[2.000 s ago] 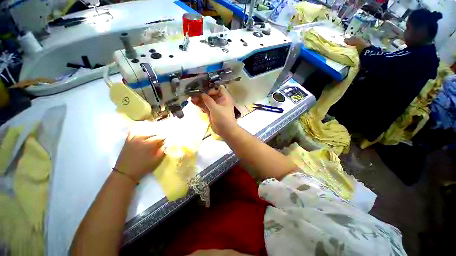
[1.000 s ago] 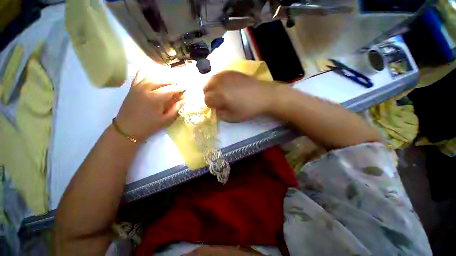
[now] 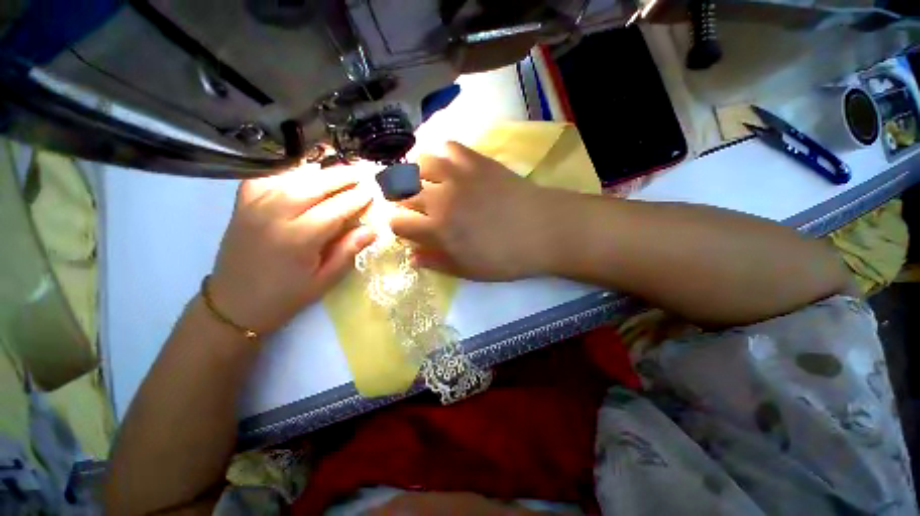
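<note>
A yellow fabric panel (image 3: 369,353) lies under the sewing machine head (image 3: 242,81), its lower end at the table's front edge. A scalloped lace trim (image 3: 406,302) lies on it and hangs over that edge. My left hand (image 3: 293,237) lies on the work left of the needle area, fingers spread slightly, holding the fabric down. My right hand (image 3: 469,212) is on the right side, fingers bent on the fabric and lace near the grey knob-like attachment (image 3: 399,180). Glare and the machine head hide the needle and some fingertips.
A smartphone (image 3: 623,106), dark blue thread snips (image 3: 802,148), a round spool (image 3: 860,114) and a small parts tray (image 3: 896,113) are at the right. The ruler strip (image 3: 545,331) edges the table. Other yellow pieces (image 3: 63,212) lie at the left.
The view has come closer to the needle area. My right hand has come down from the machine head's front onto the fabric and lace. My left hand stays on the work.
</note>
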